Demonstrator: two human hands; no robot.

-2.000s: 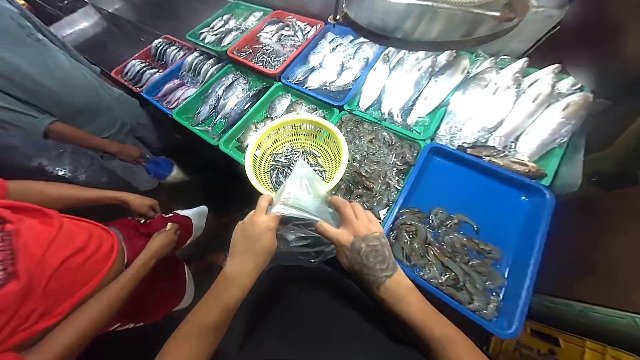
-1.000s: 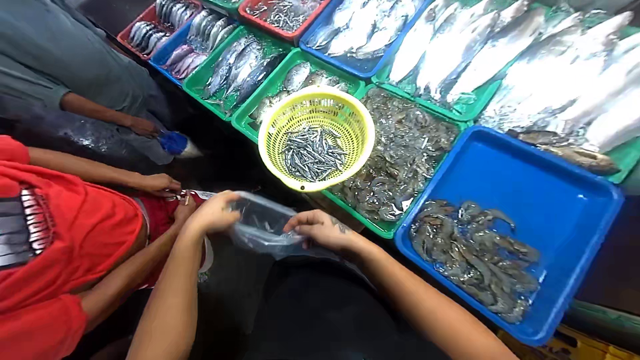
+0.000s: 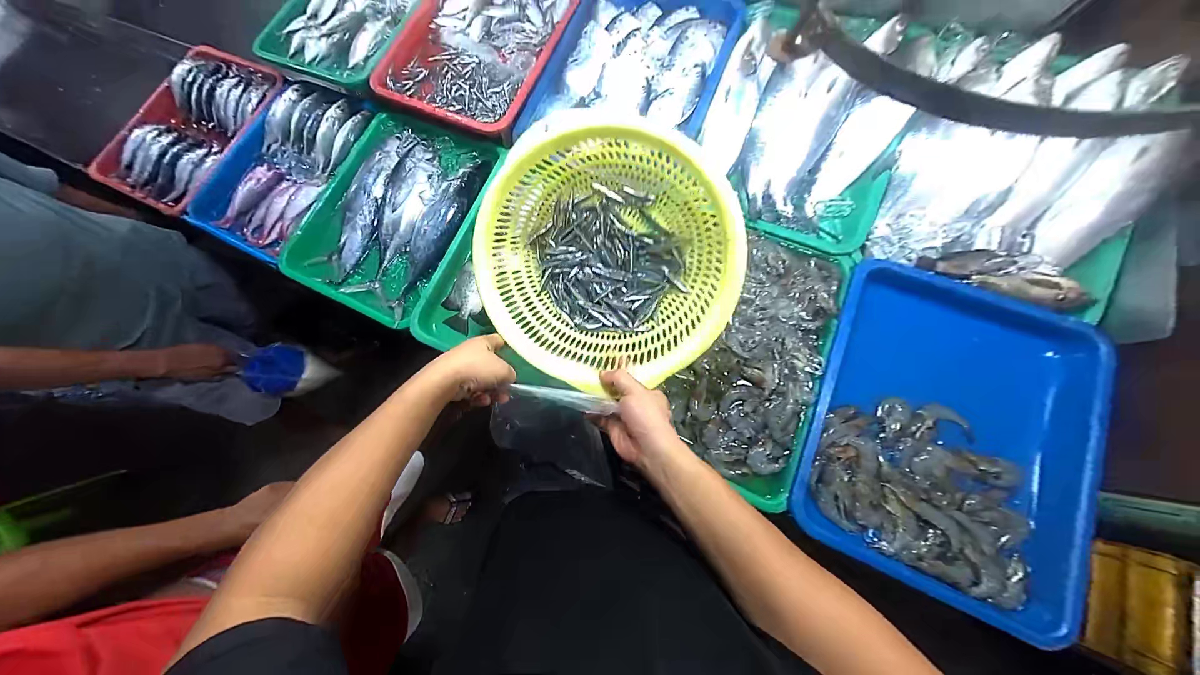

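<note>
A yellow plastic colander (image 3: 506, 272) holds small silvery fish (image 3: 609, 267) in its bottom. It is tilted a little toward me, over the trays. My left hand (image 3: 476, 373) is closed on one side of the mouth of a clear plastic bag (image 3: 553, 436), close to the colander's near rim. My right hand (image 3: 637, 412) grips the bag's other side, with its thumb at the colander's rim. The bag hangs below the rim; whether its mouth is spread under the colander I cannot tell.
Green tray of shrimp (image 3: 773, 412), blue tray with shrimp (image 3: 975, 328), green tray of larger fish (image 3: 394, 216) and red tray of fish (image 3: 225, 136) surround the colander. A dark curved bar (image 3: 937, 103) crosses the upper right. Two people stand at left, one with an arm (image 3: 112, 361) extended.
The colander shows nearer to me and more tilted than a second ago. My hands have brought the bag up to its near rim. The person in red shows lower in view.
</note>
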